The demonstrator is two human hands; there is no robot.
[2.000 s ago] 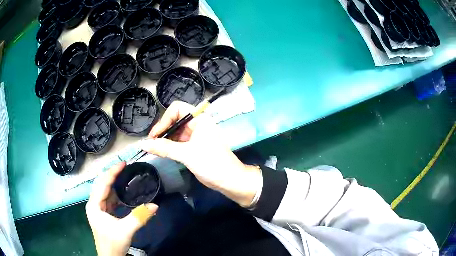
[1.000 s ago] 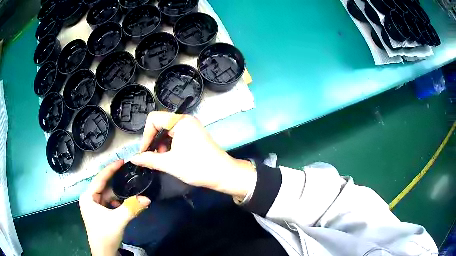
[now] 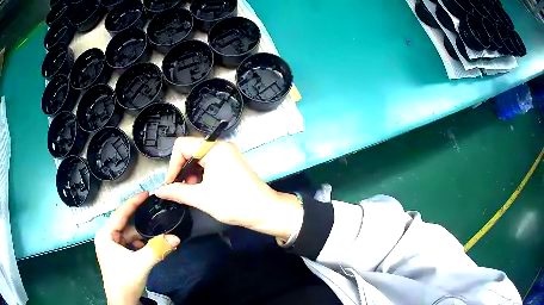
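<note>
My left hand [image 3: 125,256] holds a round black housing [image 3: 160,221] by its sides near the bench's front edge, open top facing up. An orange-yellow cot covers my left thumb. My right hand [image 3: 223,184] is closed on a dark pen-like tool [image 3: 192,159], its dark end pointing up to the right. My right fingertips are at the upper rim of the held housing. The tool's lower tip is hidden by my fingers. Something small and pale shows between the two hands, too small to tell.
Several rows of black housings [image 3: 158,132] stand on a white sheet [image 3: 271,126] on the blue-green bench mat [image 3: 352,65]. Stacked layers of black housings between white sheets [image 3: 477,67] lie at the upper right. White sheets [image 3: 7,226] hang at the left edge. A blue object [image 3: 514,102] is beyond the bench edge.
Since the oldest frame, my right hand has moved down and left to the held housing's rim, and the tool is steeper. Since one second ago, both hands have hardly moved.
</note>
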